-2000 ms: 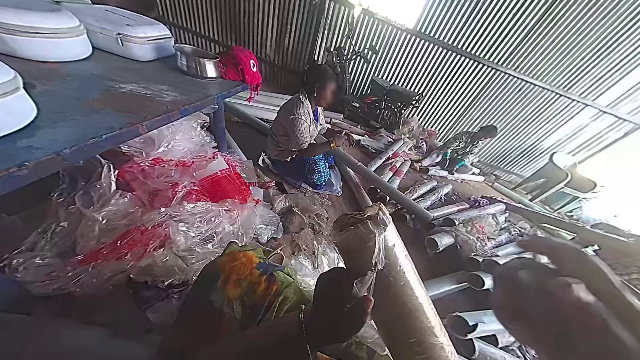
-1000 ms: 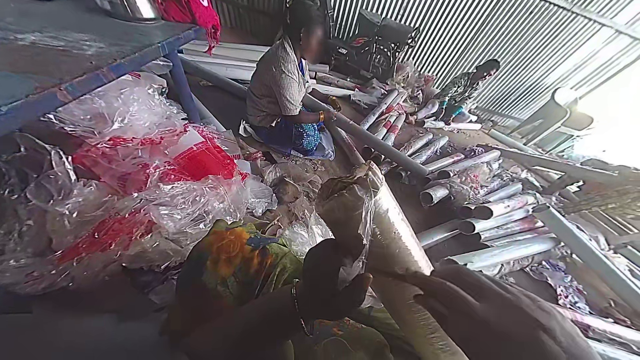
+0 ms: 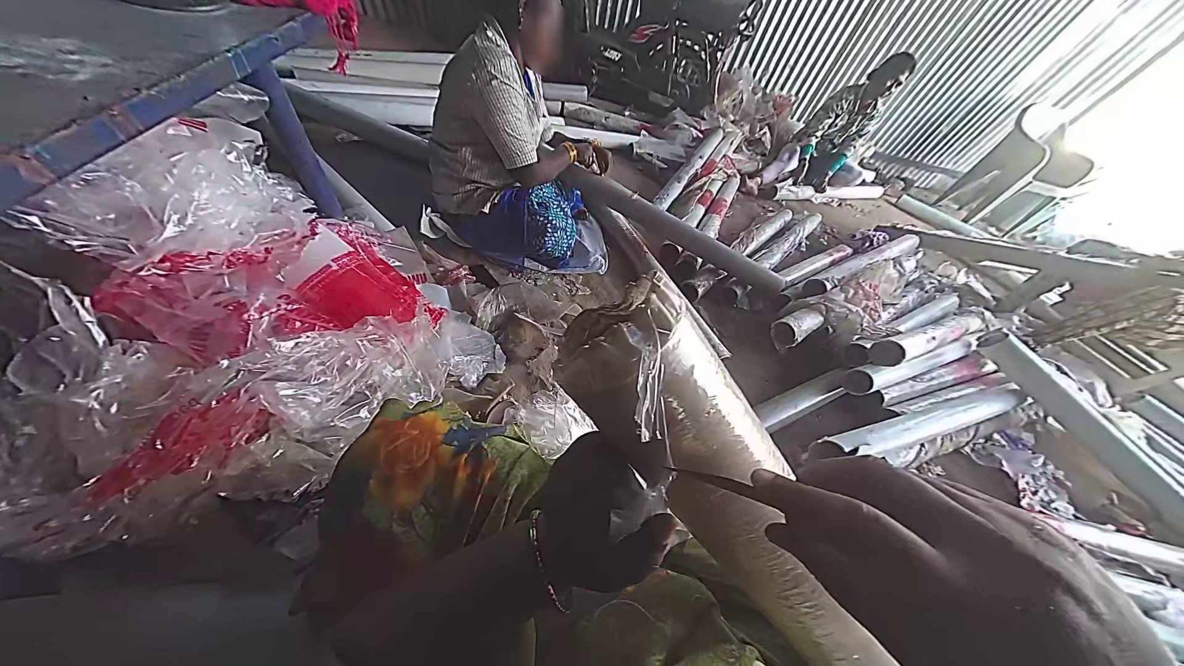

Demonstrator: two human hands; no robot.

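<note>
A large tube wrapped in brownish film (image 3: pixel 731 435) slants from the lower right up to the middle, its crumpled wrapping (image 3: pixel 606 324) bunched at the upper end. My left hand (image 3: pixel 606 518), with a beaded bracelet at the wrist, is closed on a bit of clear plastic film (image 3: pixel 638 504) beside the tube. From the right, my right hand (image 3: pixel 925 546) reaches over the tube, holding a thin dark pointed tool (image 3: pixel 726 481) whose tip is close to the left fingers. Whether it is a blade cannot be told. Green and orange patterned cloth (image 3: pixel 435 472) covers my lap.
Clear and red plastic film (image 3: pixel 231 305) is heaped at left under a blue-edged table (image 3: pixel 157 102). A seated person (image 3: pixel 490 129) is beside a long grey pipe (image 3: pixel 684 231); another person (image 3: pixel 846 120) sits farther back. Several metallic tubes (image 3: pixel 925 342) lie at right, near a pale beam (image 3: pixel 1073 407).
My right hand, raised and apart from the left two seconds ago, has come down over the tube toward the left hand. The view has shifted. My left hand stays on the plastic.
</note>
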